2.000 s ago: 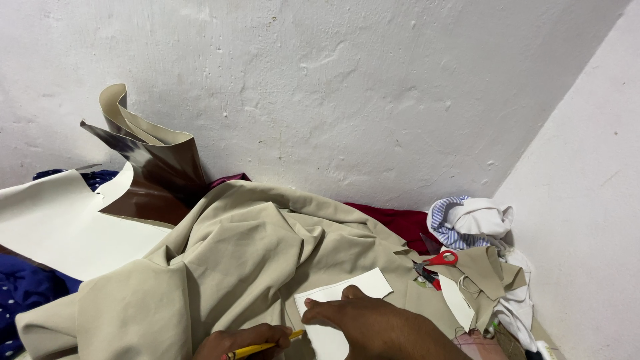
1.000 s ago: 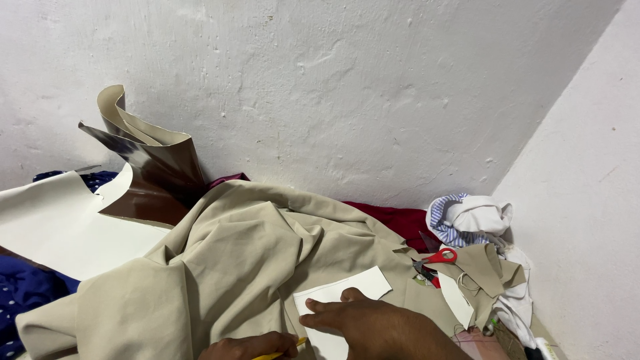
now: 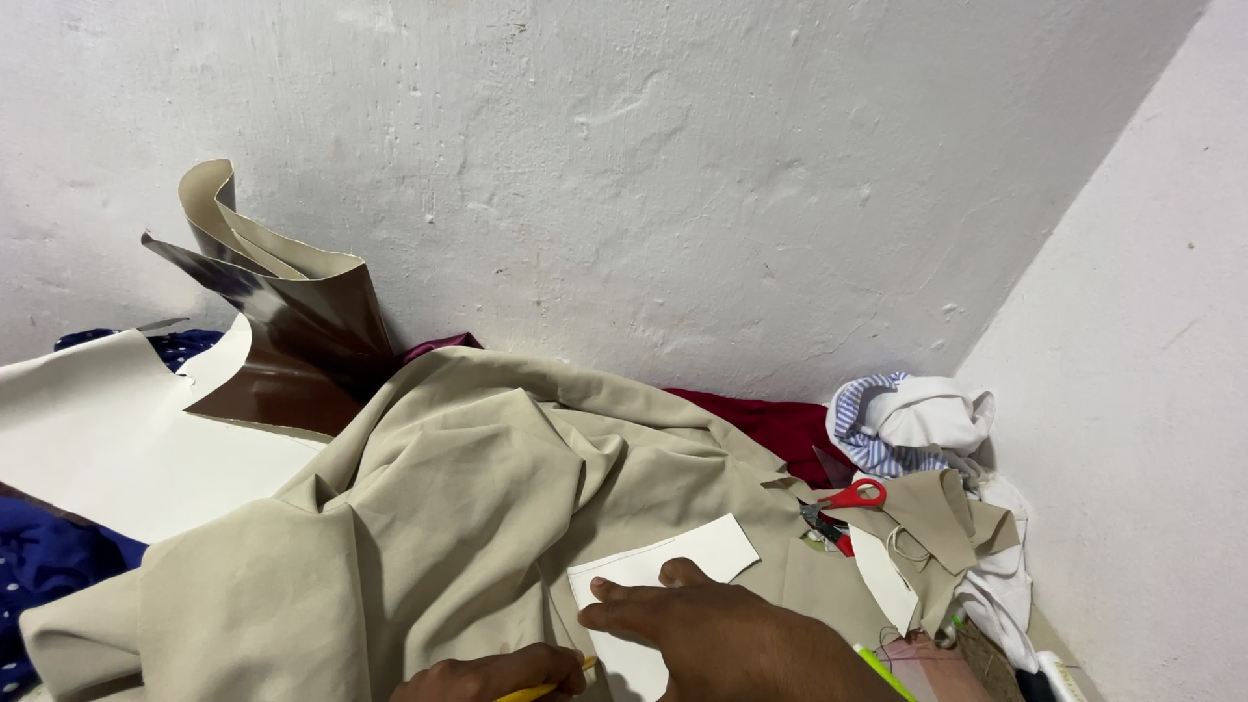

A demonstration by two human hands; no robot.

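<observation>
My left hand (image 3: 492, 675), partly cut off by the bottom edge, grips a yellow pencil (image 3: 526, 693) beside the left edge of a white paper pattern piece (image 3: 673, 556). The pencil's tip end points right, close to the paper. My right hand (image 3: 697, 619) lies palm down on this piece, fingers spread, pressing it onto beige fabric (image 3: 468, 487). A thin line runs along the paper's upper edge. The beige fabric lies in loose folds to the left and behind both hands. The paper's lower part is hidden.
Red-handled scissors (image 3: 854, 494) lie right of the paper by beige scraps (image 3: 916, 517). White and striped cloth (image 3: 912, 424) is bunched near the wall corner. At the left stand curled brown glossy sheeting (image 3: 312, 341), a large white sheet (image 3: 127, 429) and blue dotted fabric (image 3: 49, 556).
My left hand has shifted slightly right and lower with the pencil, which shows less than two seconds ago. My right hand stays on the paper piece.
</observation>
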